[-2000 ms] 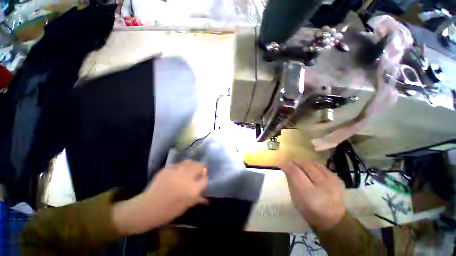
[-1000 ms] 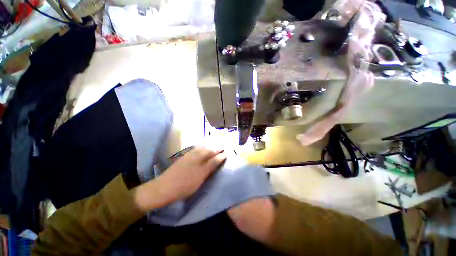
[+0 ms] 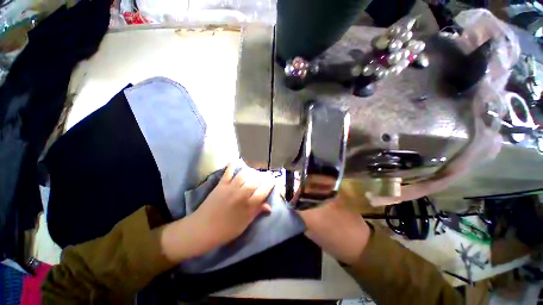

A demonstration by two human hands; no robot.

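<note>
A black fabric panel (image 3: 101, 170) with a blue-grey facing piece (image 3: 169, 125) along its curved edge lies left of the machine. A second grey part (image 3: 262, 235) lies over black cloth in front of the needle area. My left hand (image 3: 229, 205) presses flat on the grey cloth, fingertips close to the needle area. My right hand (image 3: 333, 223) is at the cloth's right edge under the machine head; its fingertips are partly hidden behind the shiny metal lever. The sewing machine head (image 3: 256, 89) stands above; the needle is hidden in glare.
A dark cloth pile (image 3: 36, 89) lies at the left. A pink cloth strip (image 3: 440, 181) and pearl bead pins (image 3: 396, 53) are on the machine head. Black looped handles (image 3: 411, 219) and small metal tools (image 3: 471, 256) lie right. A blue basket (image 3: 12, 286) is lower left.
My left hand has moved onto the grey cloth beside the needle area. My right hand has moved from the front edge up to the cloth's right edge. The view has shifted closer to the machine head.
</note>
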